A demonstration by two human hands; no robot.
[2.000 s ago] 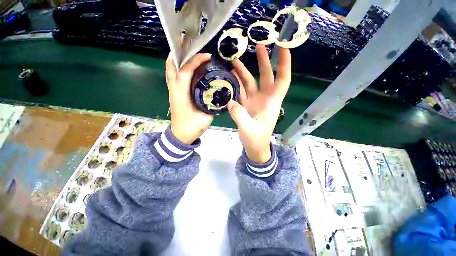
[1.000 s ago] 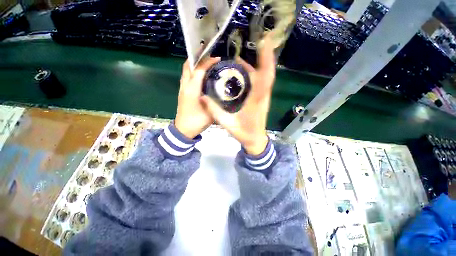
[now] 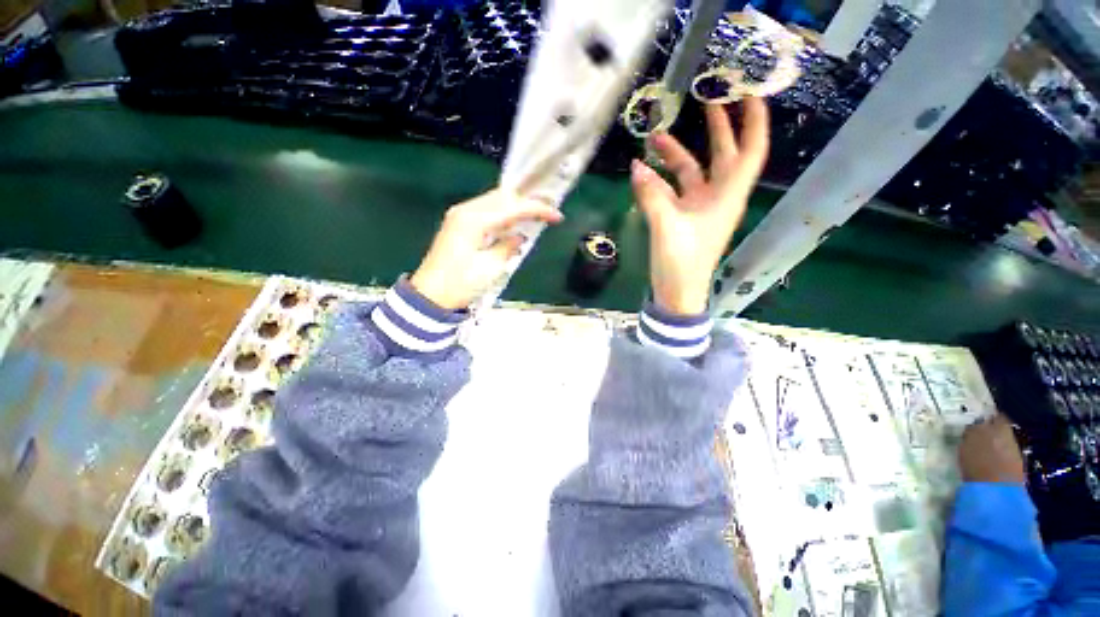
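Note:
My left hand [image 3: 483,241] grips the white sticker sheet [image 3: 579,84], which stands up from it with dark holes in it. My right hand [image 3: 700,205] is raised to the right of the sheet, with its fingers apart. Several pale ring stickers [image 3: 758,70] hang at its fingertips, and one more ring [image 3: 650,111] shows above the thumb and index finger. A black cylindrical unit [image 3: 594,263] stands upright on the green belt between my two hands, touched by neither.
A second black unit [image 3: 163,210] is on the green belt [image 3: 314,205] at left. The white holed tray [image 3: 199,428] lies left of my forearms. The frame post [image 3: 862,145] slants at right. Black trays [image 3: 302,66] are stacked behind. A blue-sleeved person's hand [image 3: 992,452] is at lower right.
My hands have moved apart and no longer hold a black unit. One unit now stands on the belt between them. The left belt unit has moved right. The other person's hand has come into view.

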